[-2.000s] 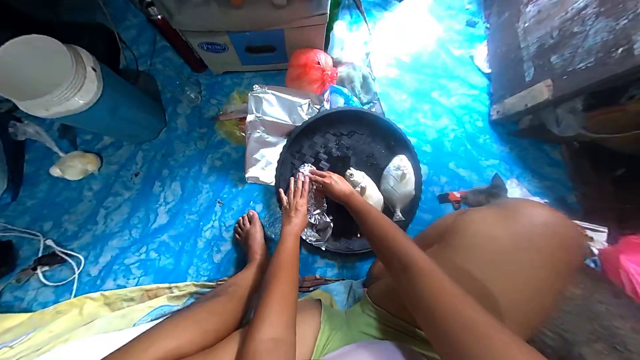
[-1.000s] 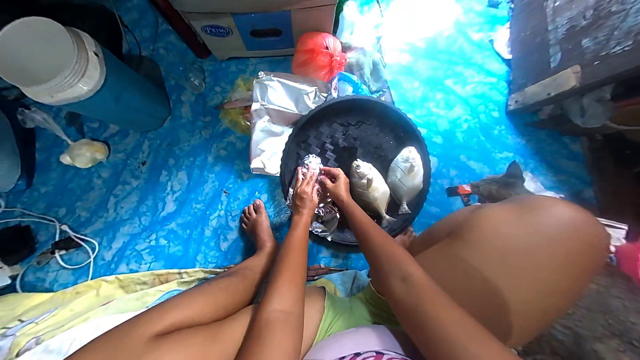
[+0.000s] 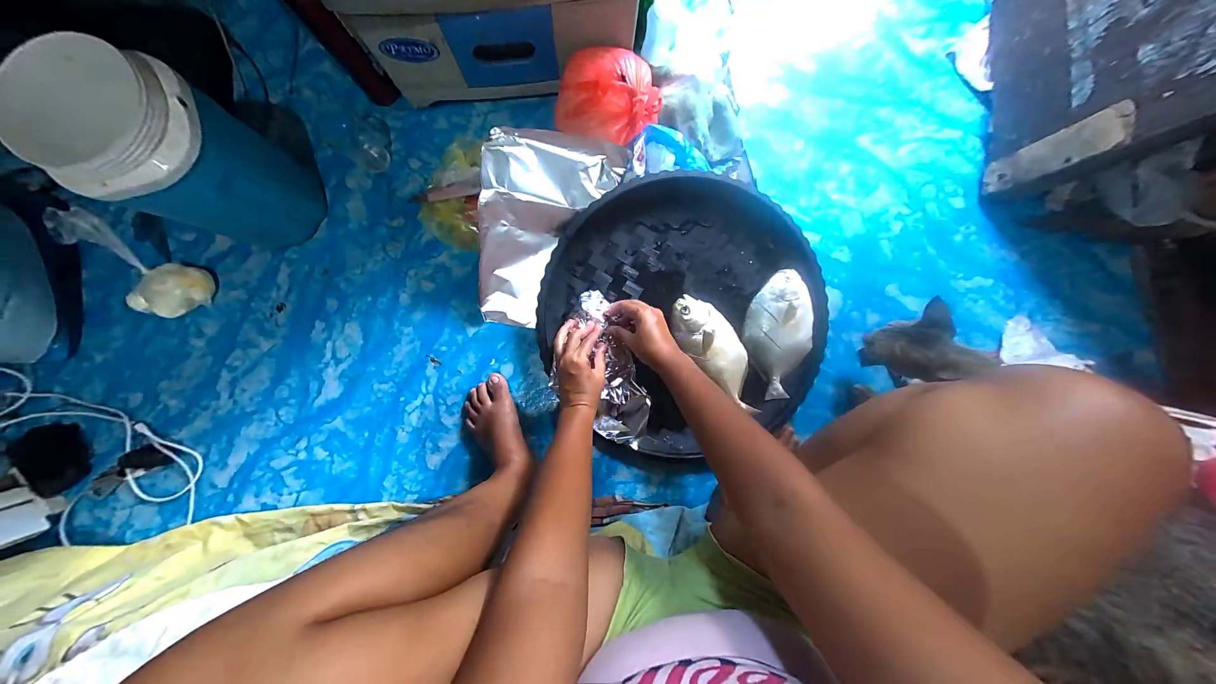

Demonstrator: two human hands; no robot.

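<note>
A round black plastic tray (image 3: 708,204) lies on the blue floor covering. At its left side is a crumpled aluminum foil wrap (image 3: 622,408); what it encloses is hidden. My left hand (image 3: 579,361) rests on the foil's left edge, fingers bent over it. My right hand (image 3: 643,332) pinches the foil near its upper end. Two whole silvery fish lie in the tray to the right, one (image 3: 712,347) beside my right wrist and the other (image 3: 779,328) near the right rim. A flat aluminum foil sheet (image 3: 518,218) lies partly beside the tray's upper left.
A red plastic bag (image 3: 606,95) and a cardboard box (image 3: 503,47) stand beyond the tray. A blue container with a white lid (image 3: 237,171) is at left, near a small tied bag (image 3: 173,290). White cables (image 3: 142,456) lie lower left. A cat (image 3: 926,347) is by my right knee.
My right hand's fingers have shifted along the upper part of the foil wrap. The cat's head and ears show more than they did two seconds ago. Both fish remain in place.
</note>
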